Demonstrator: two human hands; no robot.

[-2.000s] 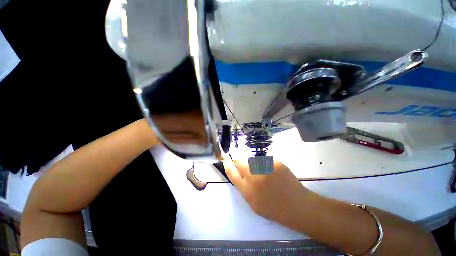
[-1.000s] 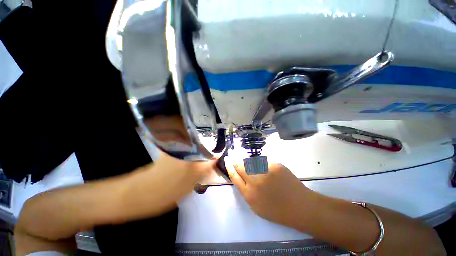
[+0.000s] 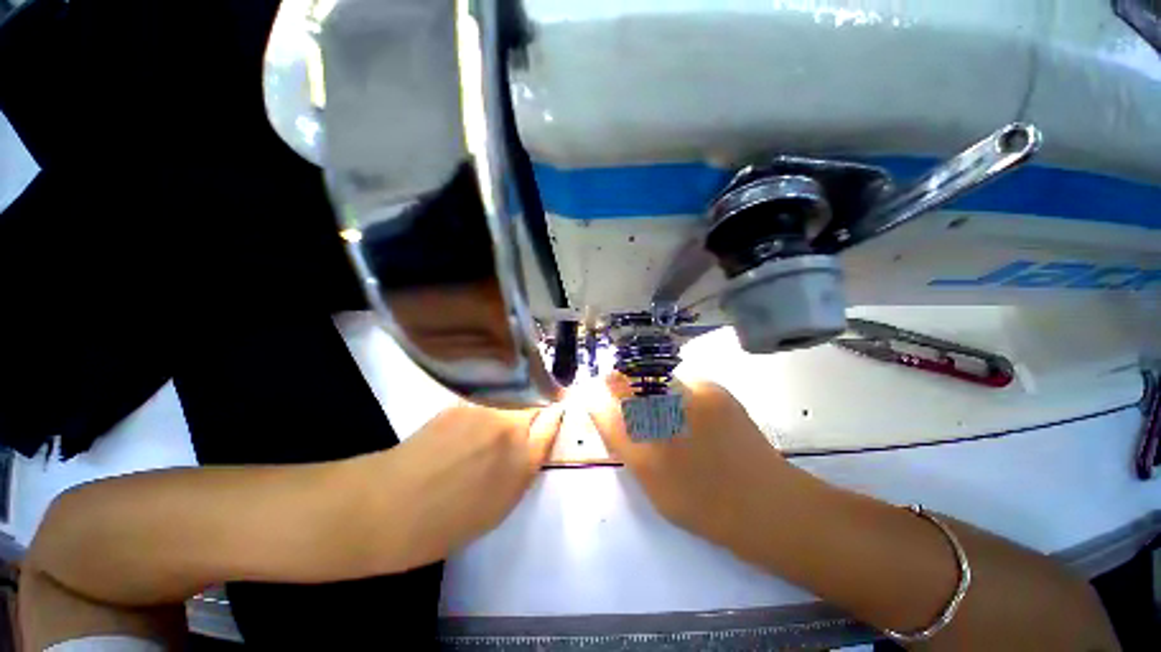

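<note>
My left hand [image 3: 478,465] lies on the machine bed, its fingertips near the needle area and partly behind the shiny curved guard [image 3: 427,204]. My right hand [image 3: 694,459] is just right of it, its fingers under the grey knurled knob [image 3: 654,417] and close to the lit presser foot area [image 3: 586,353]. The fingertips of both hands are washed out by glare or covered by machine parts. No fabric piece can be made out between them, so I cannot tell whether either hand grips something.
Black fabric panels [image 3: 153,229] lie at the left, one strip [image 3: 334,599] running under my left forearm to the table's front edge. Thread snips [image 3: 936,353] lie on the bed at the right. The white machine head [image 3: 764,89] spans the top. A ruled strip [image 3: 611,629] edges the table.
My left hand came in from behind the guard towards the needle area. The dark piece seen between my hands earlier no longer shows there. My right hand stays in nearly the same place.
</note>
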